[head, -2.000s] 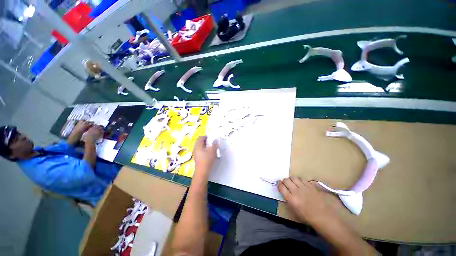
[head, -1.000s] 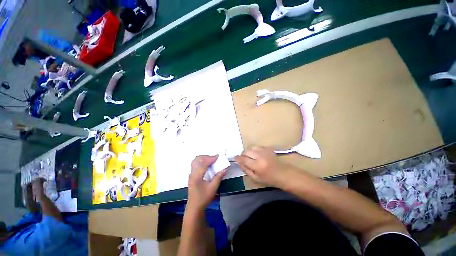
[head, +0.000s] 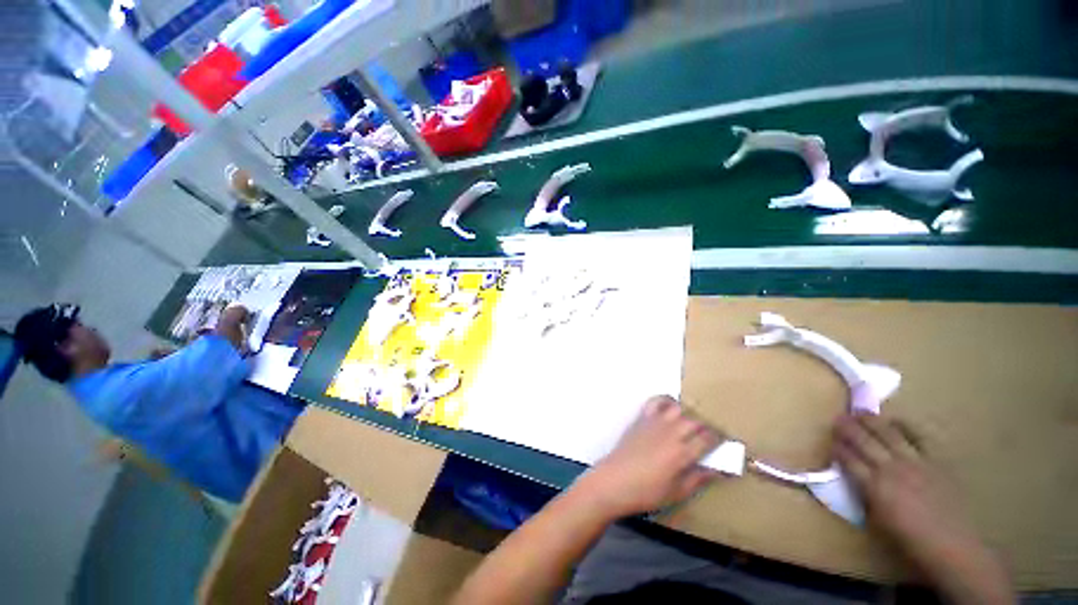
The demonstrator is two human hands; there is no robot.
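Note:
A white cat-ear headband point(head: 812, 343) with a pinkish inner face lies on the brown cardboard mat point(head: 1005, 402), its open side facing left. My right hand point(head: 881, 467) rests on its lower right part, near the ears, covering some of it. My left hand point(head: 674, 455) holds a small white end part point(head: 723, 457) in its fingertips, close to the headband's lower end, where a thin dark wire shows. I cannot tell whether the part touches the headband. My left hand is over the lower right corner of the white sheet point(head: 579, 390).
Left are small parts on the white sheet and white brackets on a yellow sheet point(head: 467, 384). Behind, a green conveyor point(head: 662, 177) carries headbands. An open carton point(head: 254, 520) is at lower left. A blue-clothed person point(head: 177, 396) works at far left.
My left hand has moved right with the white part to the headband's lower end. My right hand has moved from the sheet's edge onto the headband. The view has swung left.

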